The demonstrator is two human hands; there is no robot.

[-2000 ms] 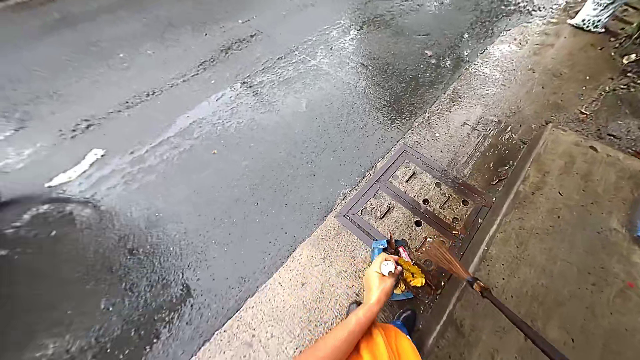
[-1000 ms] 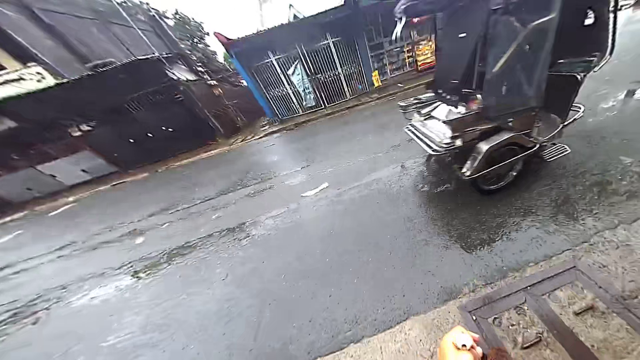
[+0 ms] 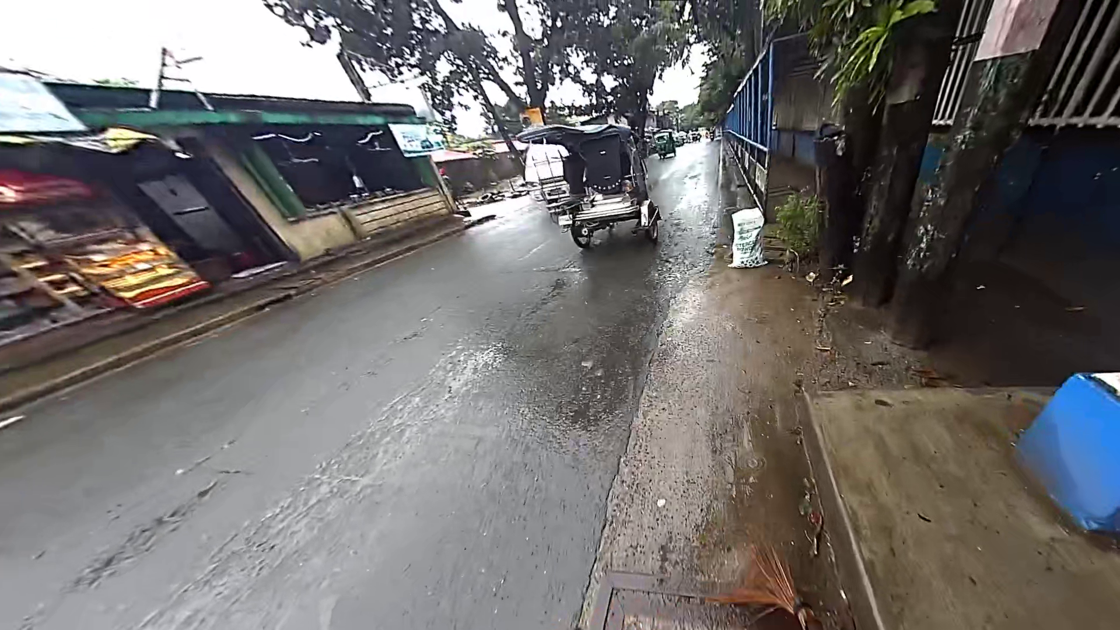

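Neither of my hands shows in the head view now. The bristle end of a stick broom (image 3: 772, 584) lies low at the bottom edge, over the corner of a metal drain cover (image 3: 652, 599) set in the wet roadside strip. Its handle runs out of the frame, so what holds it is hidden. Bits of litter and leaves (image 3: 815, 518) lie along the kerb beside the bristles.
A tricycle with a sidecar (image 3: 608, 184) is on the wet road (image 3: 350, 437). A filled white sack (image 3: 748, 238) stands at the roadside by tree trunks (image 3: 927, 192). A raised concrete slab (image 3: 945, 490) and a blue block (image 3: 1076, 451) are at right; stalls (image 3: 114, 254) line the left.
The view has swung up and along the road. The hand seen earlier at the blue dustpan is out of frame. The tricycle is now farther up the road.
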